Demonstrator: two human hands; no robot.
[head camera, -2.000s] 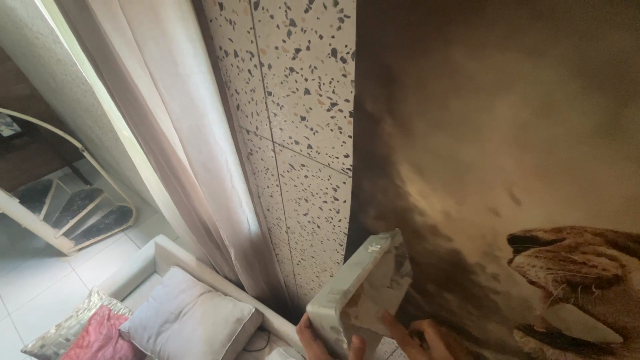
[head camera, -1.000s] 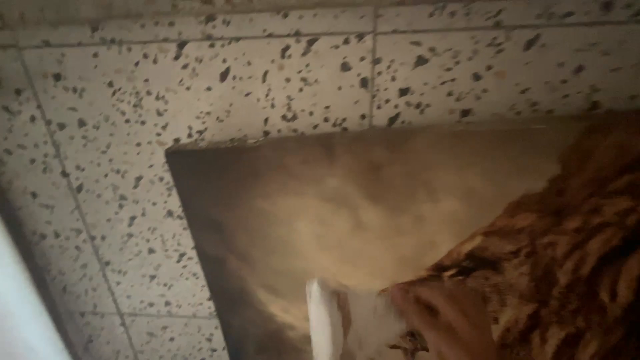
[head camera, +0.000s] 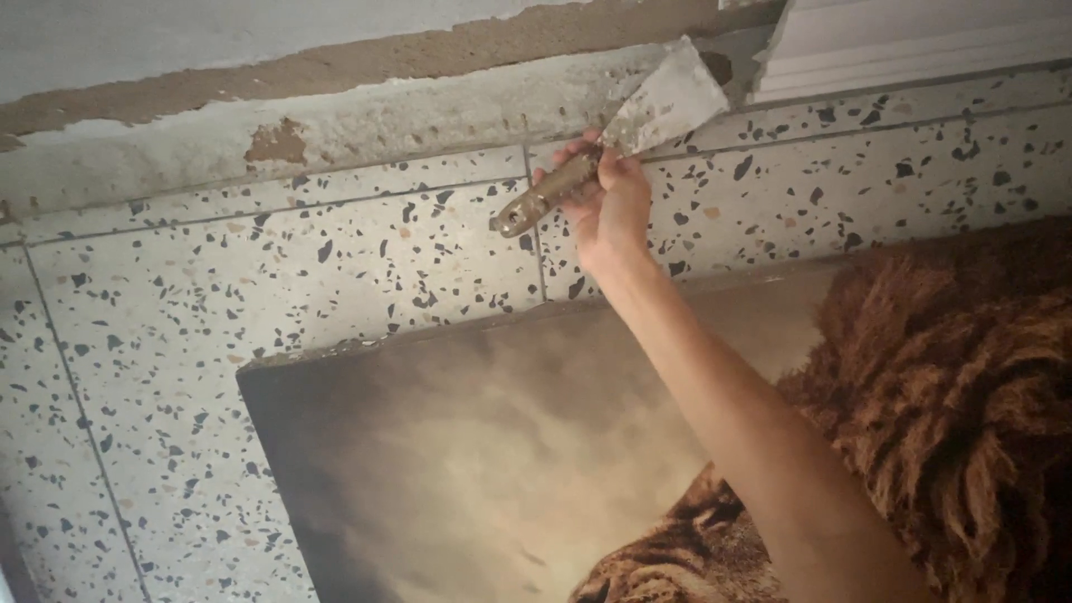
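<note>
My right hand is raised high on the wall, closed around the brown handle of a putty knife. The wide blade, smeared with pale plaster, points up and right and lies over the rough bare strip above the terrazzo tiles. The blade tip is close to the end of a white cornice moulding. The handle's butt points down and left over the tiles. My left hand is out of view.
Speckled terrazzo tiles cover the wall below the strip. A large lion picture hangs under my forearm, its upper edge dusted with crumbs. Brown patches and a band show where the surface above is broken.
The view has swung up to the top of the wall. My right hand now holds the putty knife up at the strip; the pale box-like piece held in the earliest frame is out of view.
</note>
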